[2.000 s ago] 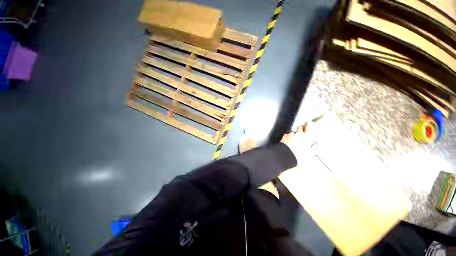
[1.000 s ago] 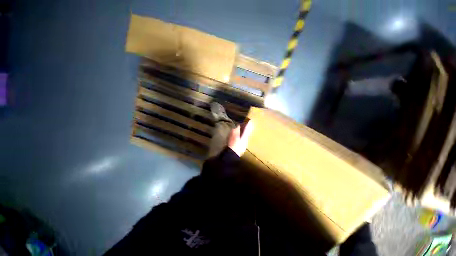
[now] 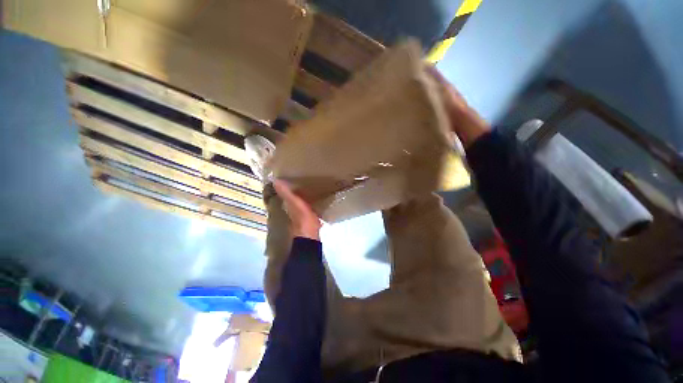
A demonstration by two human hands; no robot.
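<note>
A closed brown carton is held in front of my legs, tilted, beside the pallet's right part. My left hand presses on its lower left corner. My right hand is on its right side near the top; its fingers are blurred and partly hidden. The wooden pallet lies on the floor at the left. Another closed carton rests on the pallet at the top left.
A white roll or tube is at the right by a dark frame. Yellow-black tape marks the floor at the top. A blue object and an open box are at the bottom left. My shoe is by the pallet's edge.
I have turned from the speckled table to the pallet with the carton. The carton has come off the table and moved left and down. Both hands now show on it.
</note>
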